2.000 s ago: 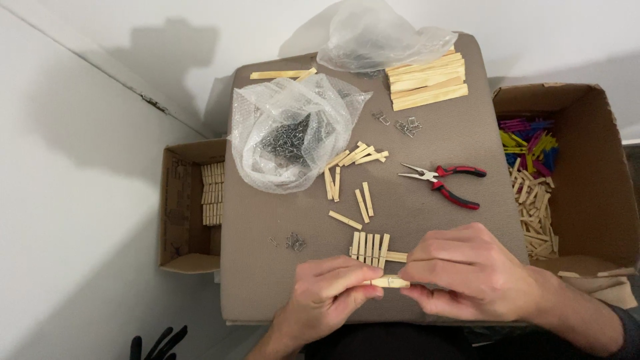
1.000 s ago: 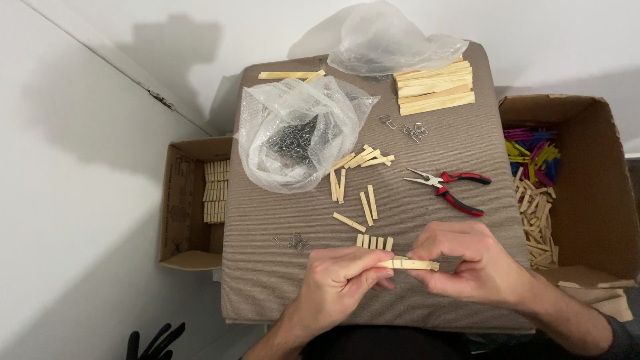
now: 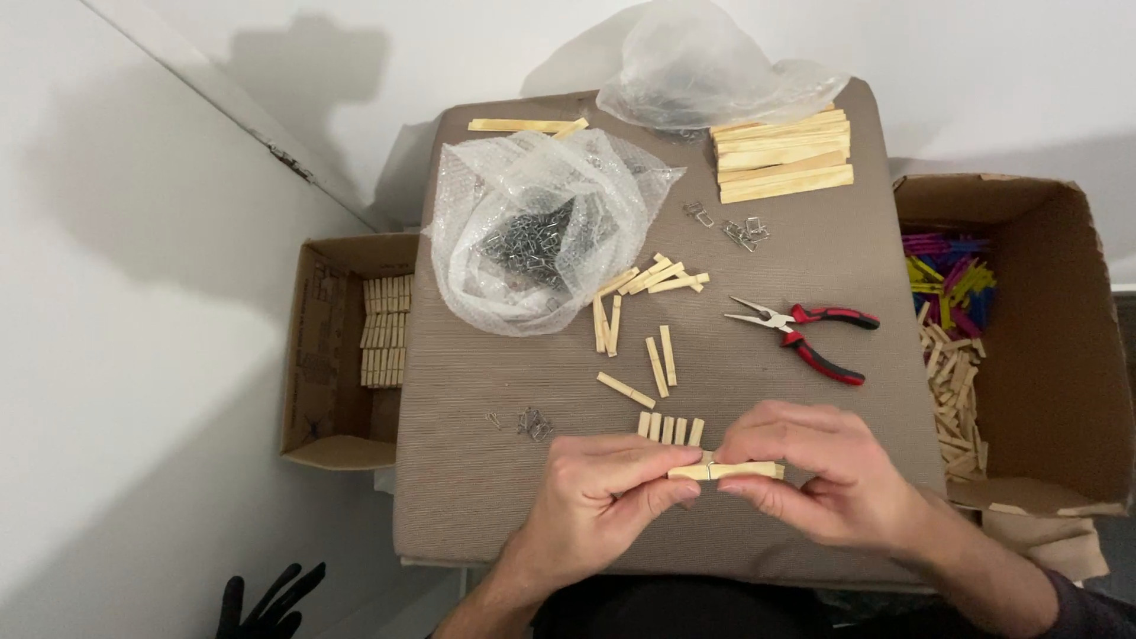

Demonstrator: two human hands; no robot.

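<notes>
Near the front edge of the padded surface, my left hand (image 3: 608,506) pinches the left end of a wooden clothespin (image 3: 745,470) with a metal spring around its middle. My right hand (image 3: 812,475) has thumb and fingers on the same clothespin, right of the spring. Just behind my fingers stand the ends of several wooden clothespins (image 3: 667,429) in a row. Loose wooden pieces (image 3: 657,366) lie farther back. Red and black long-nose pliers (image 3: 785,327) rest to the right with their jaws apart. A small heap of wire springs (image 3: 534,424) lies to the left.
A bubble-wrap bag (image 3: 532,240) holds many metal springs. Flat wooden strips (image 3: 785,160) are stacked beside a clear plastic bag (image 3: 701,71). Cardboard boxes with clothespins stand left (image 3: 306,355) and right (image 3: 1056,355). A black glove (image 3: 271,608) shows at bottom left.
The clothespin between my hands has turned and the spring around its middle now shows plainly. Both hands stay near the front edge; the row behind them remains partly covered.
</notes>
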